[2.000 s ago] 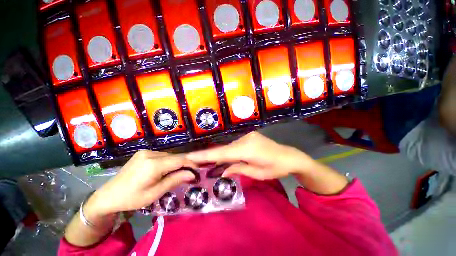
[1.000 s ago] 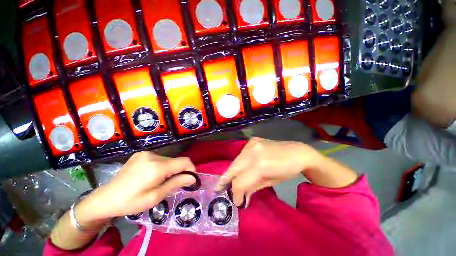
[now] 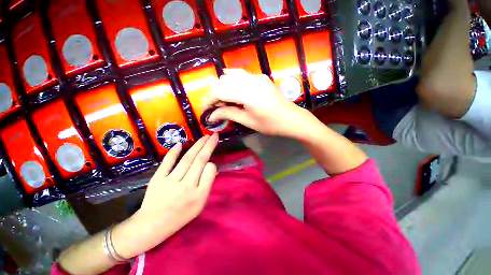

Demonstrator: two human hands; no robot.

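Observation:
My right hand [image 3: 253, 102] pinches a black decorative ring [image 3: 214, 121] over the circle of a red housing [image 3: 196, 86] in the front row. My left hand [image 3: 180, 185] lies palm down at the tray's front edge, its fingers extended and fingertips beside that ring; it grips nothing visible. Two housings to the left bear black-and-silver discs [image 3: 118, 143], [image 3: 172, 136]. Other housings show plain pale circles [image 3: 70, 157]. The black blister tray [image 3: 156, 70] holds the rows. The clear carrier sheet is mostly hidden; a clear strip shows along the tray's front edge.
A full disc sheet [image 3: 385, 32] lies on the bench right of the tray. Another person's arm [image 3: 444, 70] is at the right edge. Crumpled clear film [image 3: 40, 225] is at lower left. A red-and-black object [image 3: 428, 174] is at lower right.
My right hand has moved up from the carrier sheet to the housing with a ring. My left hand has let go of the sheet and spread flat. The tray has shifted left in view.

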